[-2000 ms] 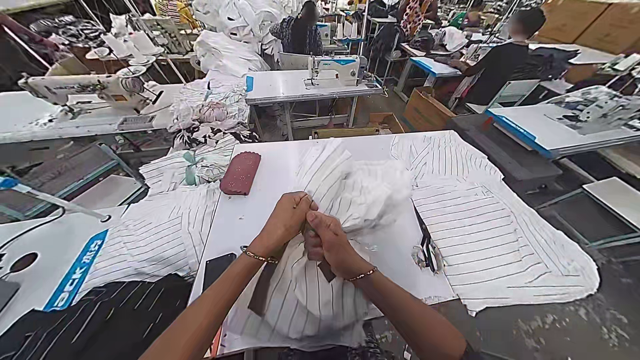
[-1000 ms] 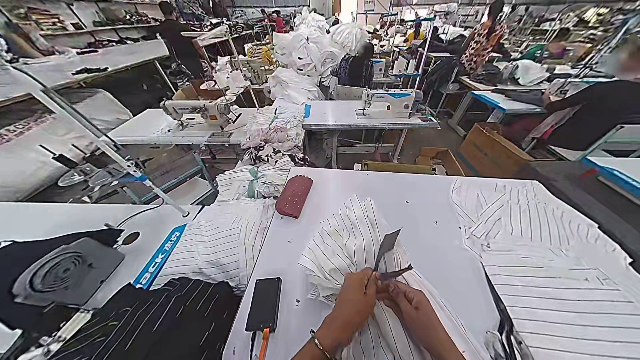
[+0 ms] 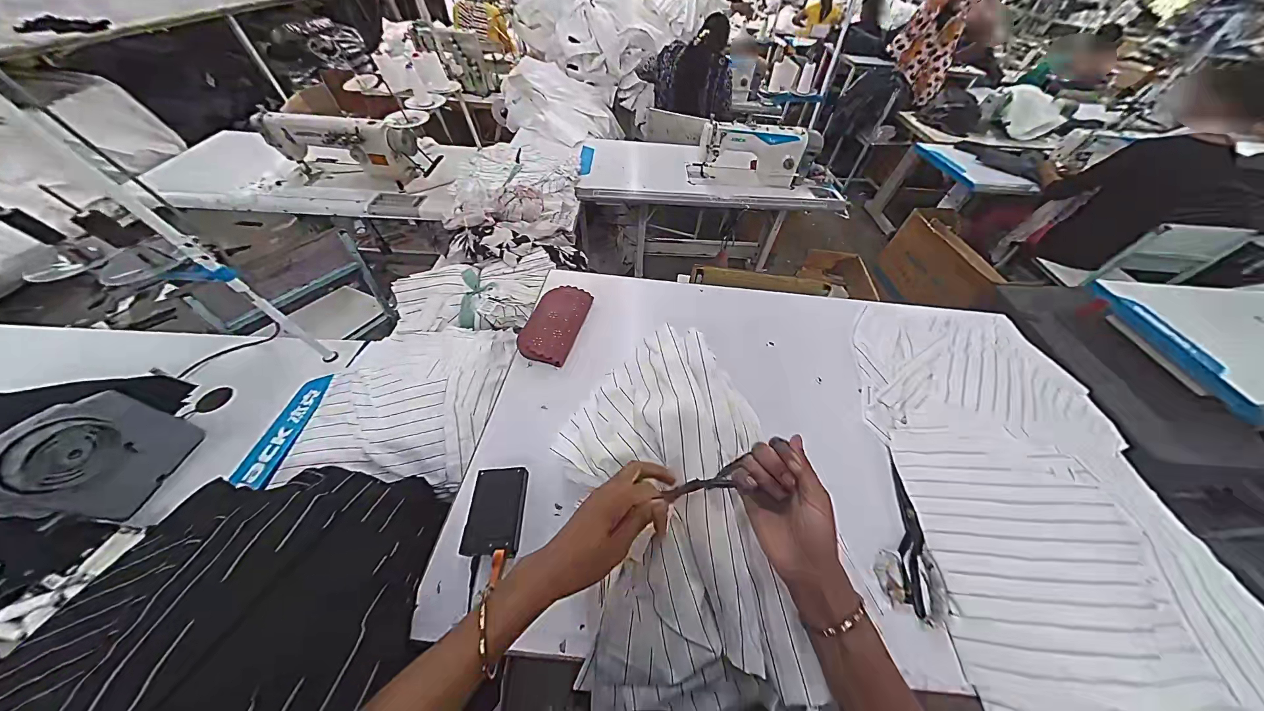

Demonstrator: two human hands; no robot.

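Observation:
White fabric with dark stripes lies gathered on the white table in front of me. Across its middle runs a dark fabric strip, stretched between my hands. My left hand pinches the strip's left end between fingers and thumb. The right end is gripped by my right hand, whose fingers are curled round it. Whether the strip passes beneath the gathered fabric cannot be seen.
A red case and a black phone with an orange cable lie left of the fabric. Dark-handled scissors rest beside striped white pieces on the right. Black striped fabric lies at left. A person sits at far right.
Two seconds ago both hands were together, clasping the bunched fabric. One second ago they were close together at the dark strip; now they are apart with it stretched between them.

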